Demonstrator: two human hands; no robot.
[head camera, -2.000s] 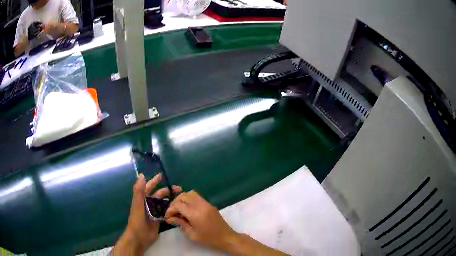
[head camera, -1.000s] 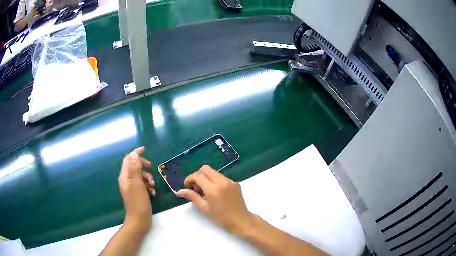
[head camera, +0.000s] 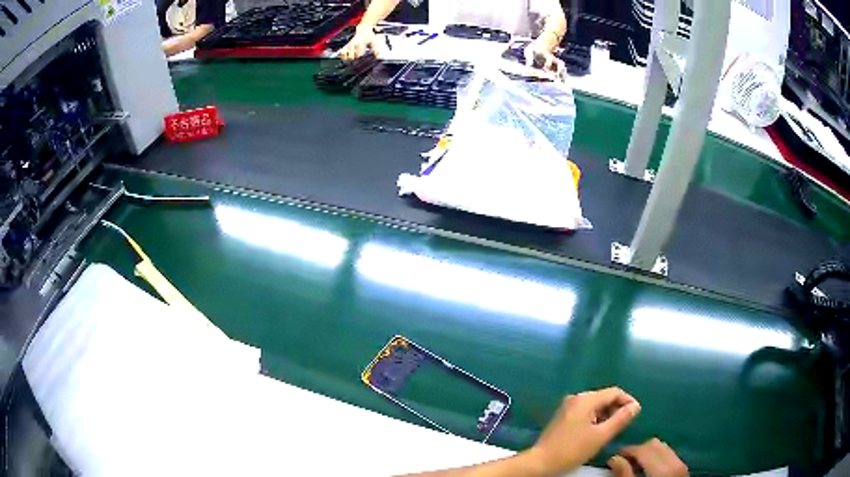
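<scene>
A phone middle frame (head camera: 396, 370) lies flat on the green belt, with a pale rim, an open centre and orange marks at its left end. No hand touches it. My left hand (head camera: 592, 424) is right of the frame with its fingers curled; whether a small thing is between the fingertips cannot be told. My right hand (head camera: 652, 458) is beside it at the bottom edge, partly cut off and curled, its fingertips unclear.
White work surface (head camera: 186, 401) in front, with a yellow strap (head camera: 163, 284) at its edge. A plastic bag (head camera: 503, 177) and red label (head camera: 193, 125) lie on the black strip beyond the belt. A grey post (head camera: 685, 140) stands right. A person's hands (head camera: 545, 58) are at the far bench.
The view has swung left. The frame still lies on the belt. My right hand has left it, and both hands are now close together to its right.
</scene>
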